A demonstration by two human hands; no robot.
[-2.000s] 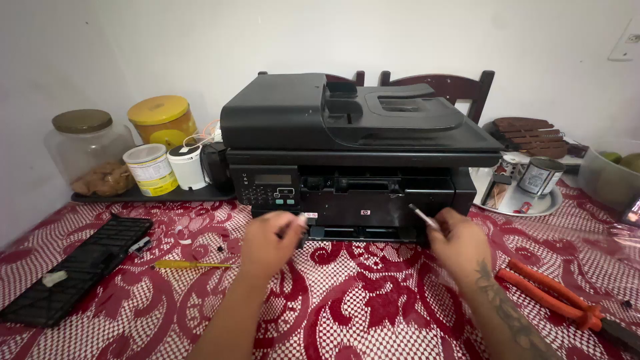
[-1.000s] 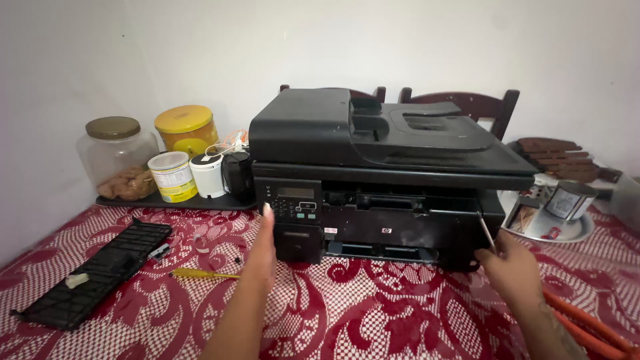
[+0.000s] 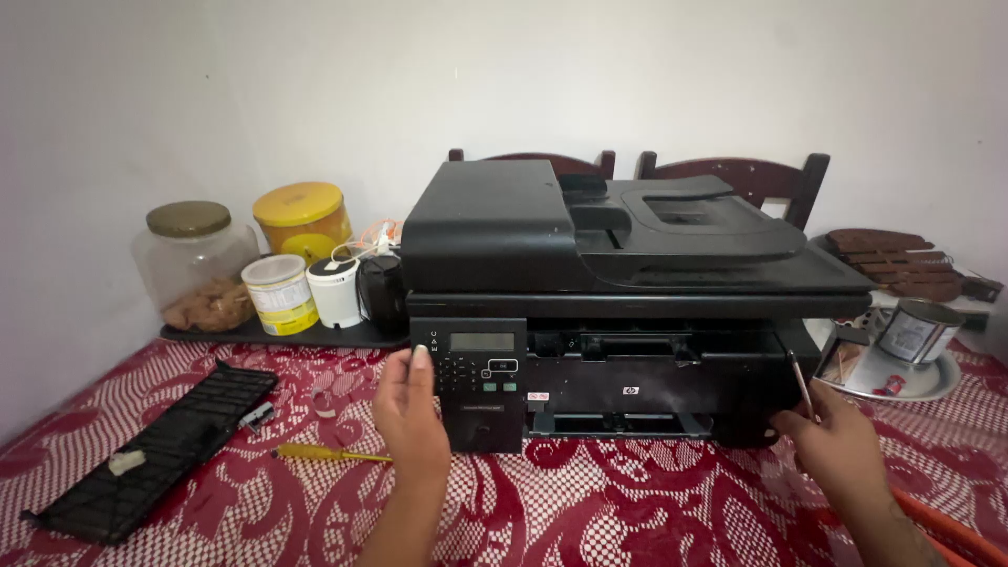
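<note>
A black HP multifunction laser printer (image 3: 630, 386) stands on the table, its front facing me. My left hand (image 3: 413, 409) is at the left edge of its control panel (image 3: 482, 366), thumb upward, holding no tool; the far fingers are partly hidden. My right hand (image 3: 839, 441) is by the lower right front corner and holds a thin metal-tipped tool (image 3: 802, 382), probably a screwdriver, pointing up. A black ribbed plastic panel (image 3: 161, 453) lies at the left, with a small grey part (image 3: 257, 416) beside it. The yellow-handled screwdriver (image 3: 323, 453) rests left of my left wrist.
A black tray (image 3: 236, 336) at the back left bears a jar (image 3: 193, 268), a yellow-lidded tub (image 3: 302, 216), a small can (image 3: 279, 295) and cables. Right of the printer stand a metal tray (image 3: 937, 386) and a tin (image 3: 920, 331). Orange handles (image 3: 945, 528) lie front right.
My left hand has gone from in front of the printer to the left side of its control panel. My right hand has moved with its tool to the printer's right front corner. The view has shifted.
</note>
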